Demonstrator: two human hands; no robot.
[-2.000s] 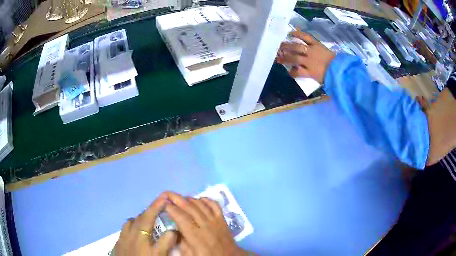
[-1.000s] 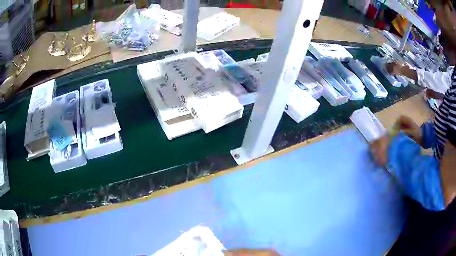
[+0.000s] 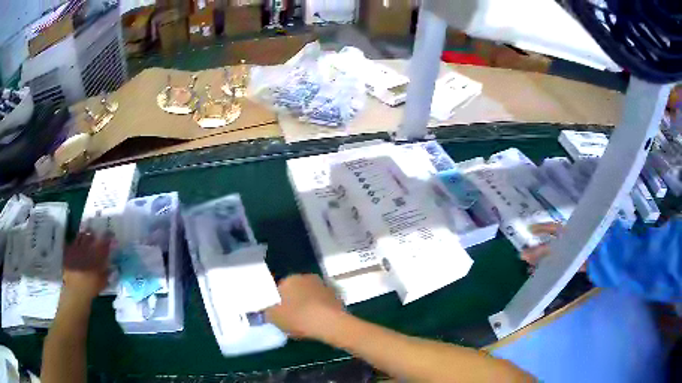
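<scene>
My left hand [image 3: 88,256] is blurred and lies over the lower part of a printed white carton [image 3: 111,196] at the left of the belt; whether its fingers grip is unclear. My right hand [image 3: 308,305] holds the lower right edge of a white tray [image 3: 238,295], its fingertips partly hidden. The tray lies slanted, with a white paper or flap across its middle. Between the hands, another white tray [image 3: 173,299] stands beside the carton, with a light-blue card [image 3: 140,283] on it.
A wide carton stack [image 3: 366,217] lies right of my right hand on the green belt [image 3: 262,194]. A white post [image 3: 591,217] stands at the right, with another person's hand [image 3: 540,243] and blue sleeve beyond. More cartons lie at the far left. A black fan hangs upper right.
The view has shifted left and up over the belt. My hands have moved from the tray on the blue mat to the carton and tray on the belt. The other person's hand is again over the belt.
</scene>
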